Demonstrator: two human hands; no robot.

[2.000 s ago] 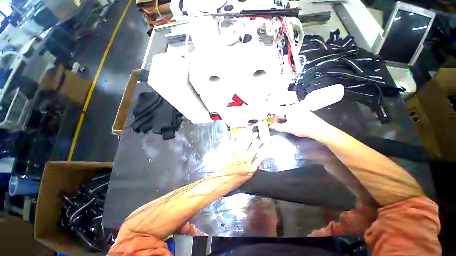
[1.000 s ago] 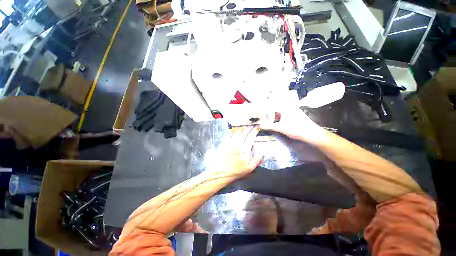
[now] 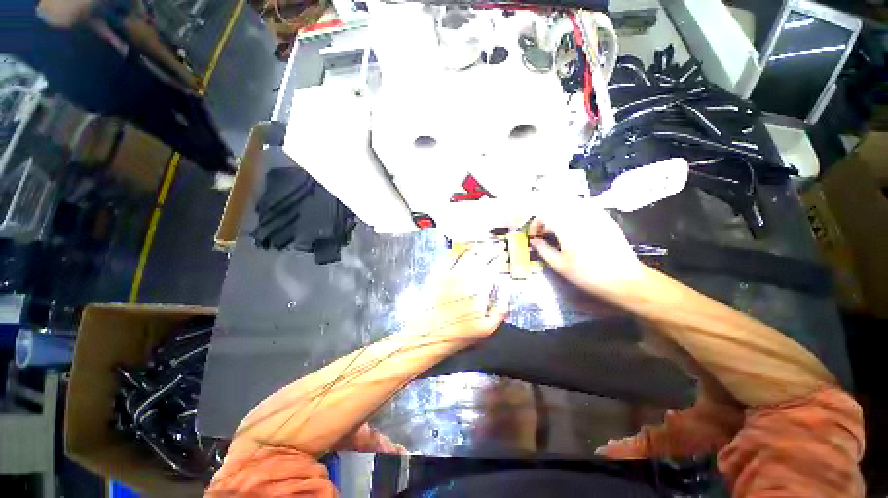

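Observation:
The white sewing machine head stands in front of me. The brass-coloured plate shows below it, between my hands. My left hand lies low on the table left of the plate, its fingertips near the needle area. My right hand is right of the plate, fingers bent towards it. A thin pale pointed thing shows beside my right wrist; I cannot tell if it is held. A black fabric panel lies flat below my hands. Glare hides what is under my fingers.
Black pale-lined strips are piled right of the head, plain black pieces left. A white paddle-shaped guard projects right. Cardboard boxes stand left and right. A screen is rear right. A person is in the left aisle.
My right hand has moved slightly right and its fingers have bent, exposing more of the brass plate. My left hand stays near the needle area. A person has come into the left aisle.

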